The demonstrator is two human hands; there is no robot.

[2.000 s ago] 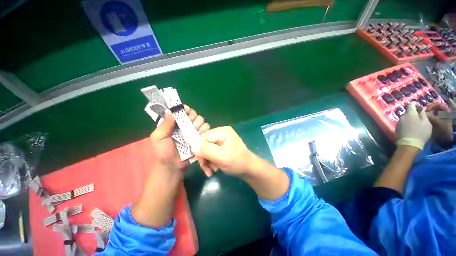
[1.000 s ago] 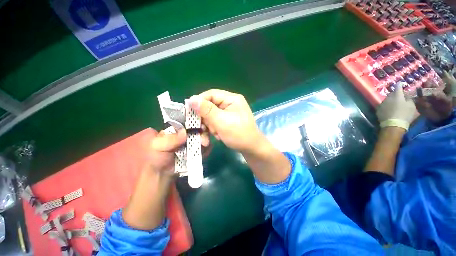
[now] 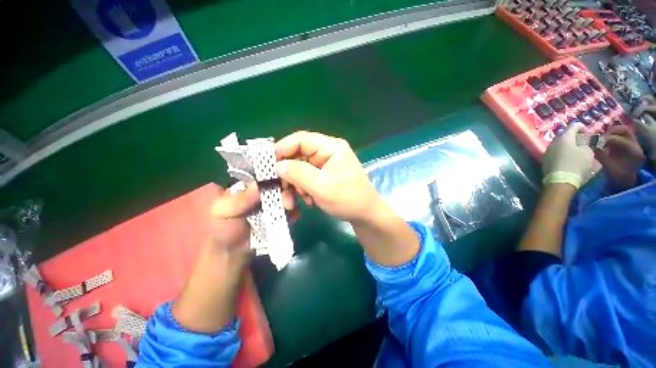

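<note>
Several light watch straps with rows of dark holes are fanned in my bare left hand. A dark band crosses the front strap near its middle. My left thumb and fingers close around the bunch. My bare right hand is at the right edge of the bunch, its thumb and index finger pinching the upper part of the front strap. The front strap hangs upright, its lower end below my left fingers. Other straps behind it are partly hidden.
A red mat at left has loose straps on it. Clear plastic bags lie at far left. A clear plastic sheet bears a strap. At right, a neighbour's gloved hand is beside a red watch tray.
The front strap was slanted, then upright under my right fingers, which now pinch it slightly lower. The view has shifted, and the neighbour's hands have moved a little.
</note>
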